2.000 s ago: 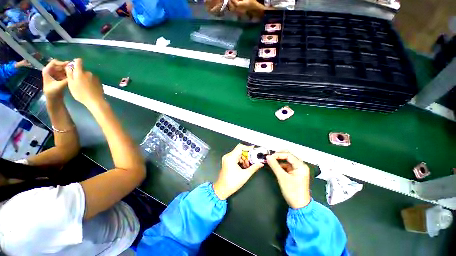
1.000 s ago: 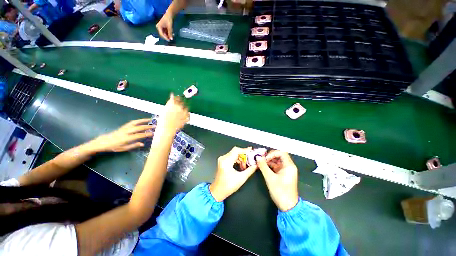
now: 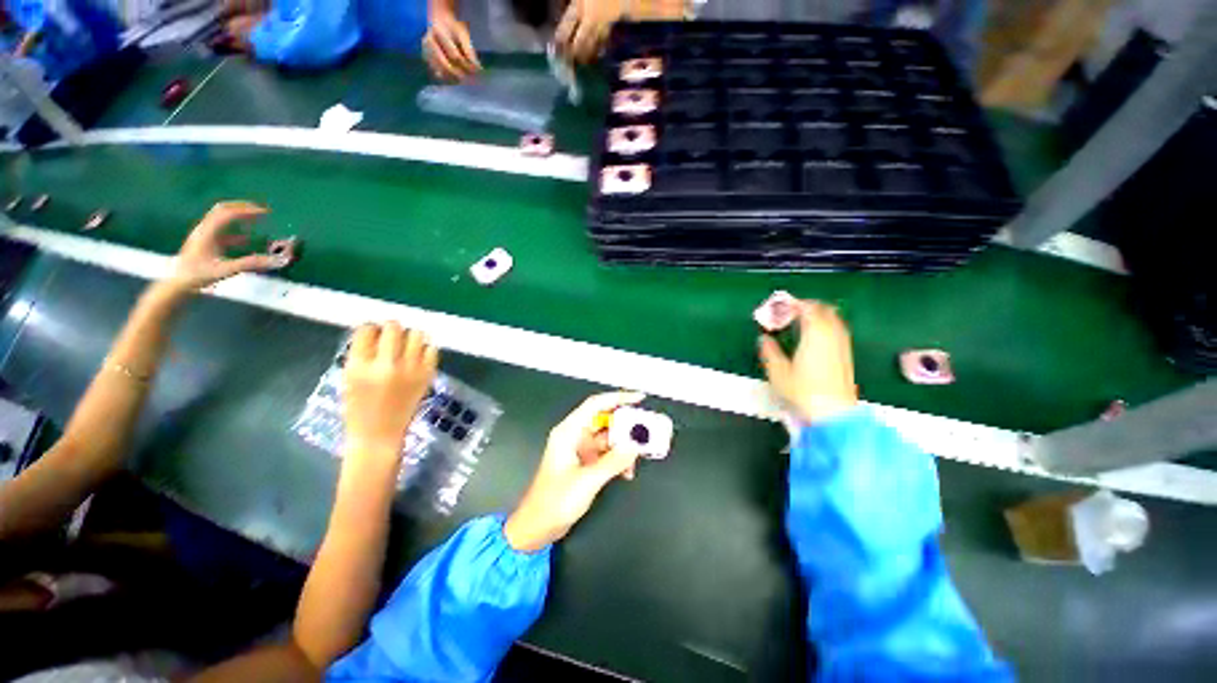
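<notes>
My left hand (image 3: 577,467), with a yellow-orange finger cot, holds a white housing (image 3: 659,434) with a dark round centre above the bench. My right hand (image 3: 817,363) is over the green belt, thumb and fingers apart. Its fingertips are at the edge of a pinkish-white housing (image 3: 774,311); whether they press on it is hard to tell. A clear sheet with rows of round black parts (image 3: 461,460) lies left of my hands, partly covered by a neighbour's hand.
A stack of black trays (image 3: 814,174) stands across the belt (image 3: 400,220). Other housings lie on the belt (image 3: 491,266) (image 3: 926,366). A neighbour's other hand (image 3: 214,254) reaches over it. A pale rail (image 3: 561,352), a post (image 3: 1134,430) and a small cardboard box (image 3: 1044,528) are nearby.
My right hand has left the housing held in my left hand and moved forward and right over the belt. The neighbour's hands have moved left. The crumpled wipe is now hidden near my right sleeve.
</notes>
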